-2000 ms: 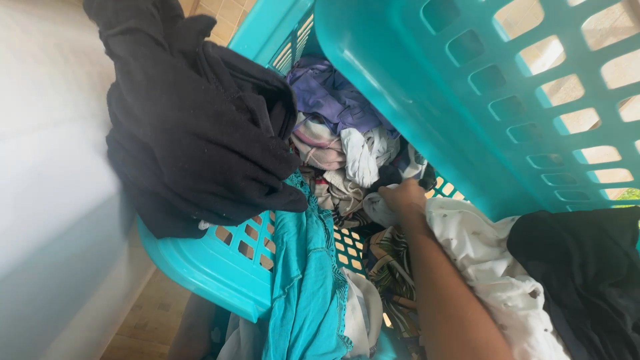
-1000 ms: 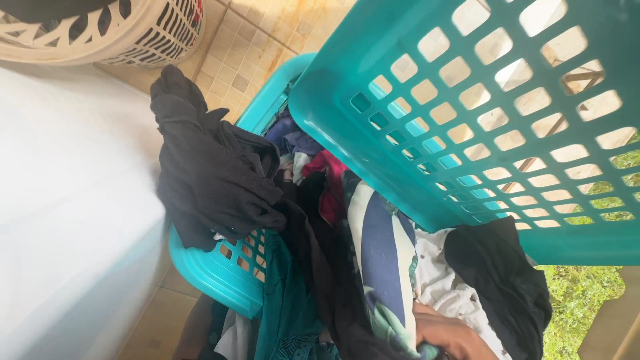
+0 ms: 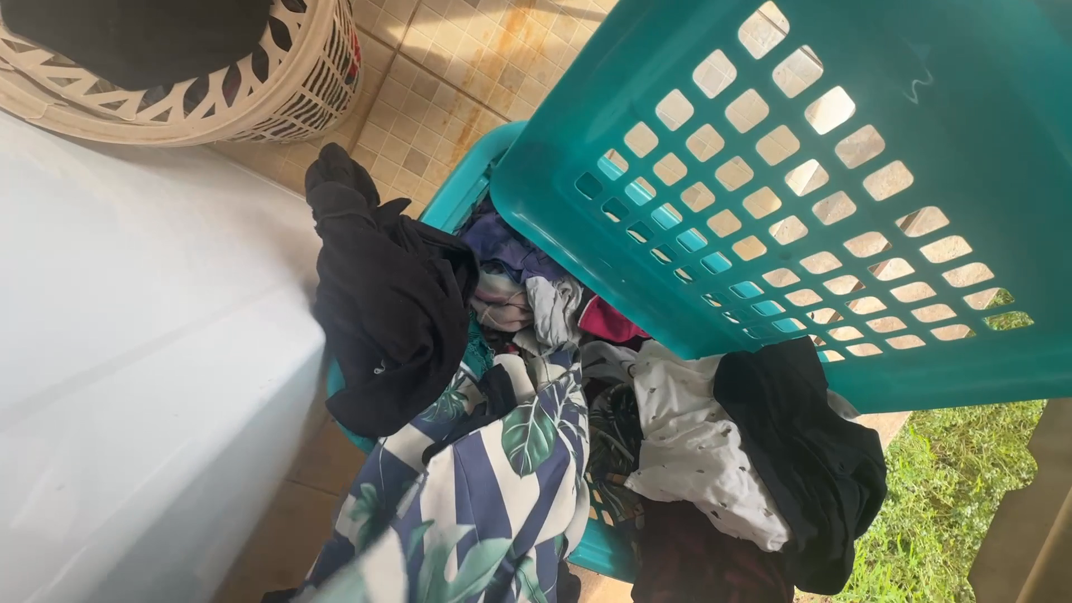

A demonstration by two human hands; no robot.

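Observation:
Neither of my hands shows now. A blue-and-white striped cloth with green leaves [image 3: 502,469] stretches from the lower edge of the view up into a teal plastic laundry basket [image 3: 473,172]; its near end is blurred, and what holds it is hidden. Black clothing [image 3: 389,310] hangs over the basket's left rim. Inside lie a purple cloth [image 3: 511,247], a pale grey cloth [image 3: 553,310] and a bright pink cloth [image 3: 610,320]. A white patterned garment [image 3: 703,435] and another black garment [image 3: 796,452] drape over the right side.
A second teal plastic basket [image 3: 938,159] with square holes stands tilted over the upper right of the first. A white smooth surface [image 3: 142,335] fills the left. A beige basket [image 3: 276,109] with dark cloth stands at the upper left, on floor tiles [image 3: 427,109]. Grass [image 3: 946,469] shows lower right.
The hand that reached into the basket two seconds ago has left the view. The striped leaf-print cloth now spreads across the basket's near part. The view has shifted, bringing in the beige basket.

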